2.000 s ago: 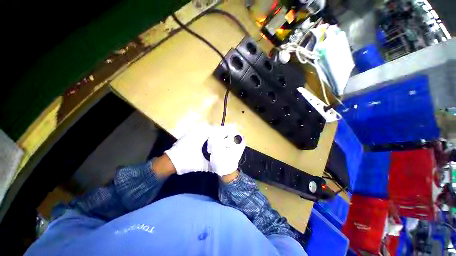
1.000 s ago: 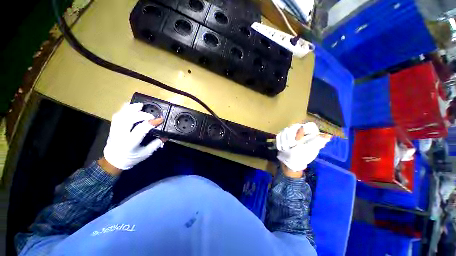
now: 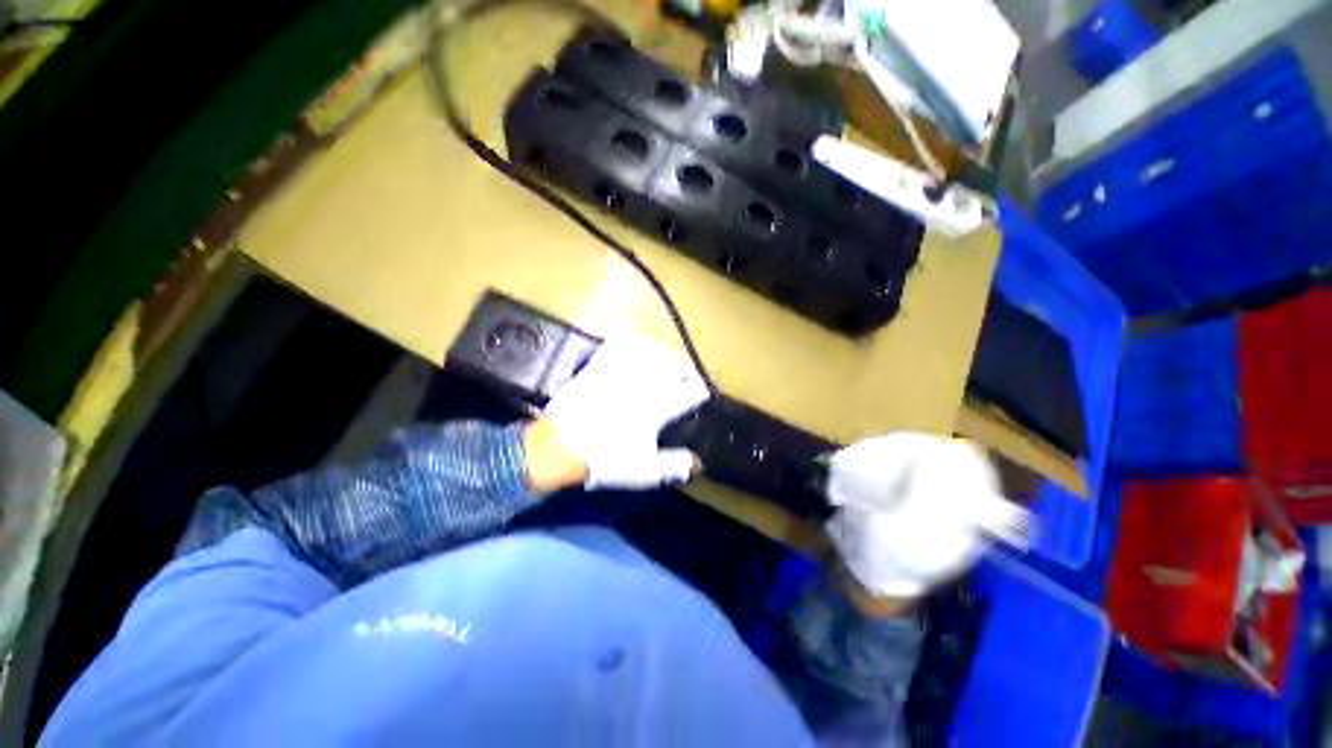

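Note:
A black power strip lies slantwise along the bench's front edge; one round outlet shows at its left end. My left hand, in a white glove, lies across the strip left of its middle, thumb at the near side and fingers over the top, gripping it. My right hand, also white-gloved and blurred, is at the strip's right end; what it holds cannot be told. A thin black cord runs from the back of the bench to the strip beside my left fingers; its end is hidden.
Black power strips lie side by side at the back of the tan bench. A slim white extension strip is behind them. A blue bin with a dark flat thing is at right. Red bins stand further right; papers behind.
Against one second ago, my left hand has moved right along the strip from its left end, uncovering the first outlet. My right hand stays near the right end. The camera view has shifted.

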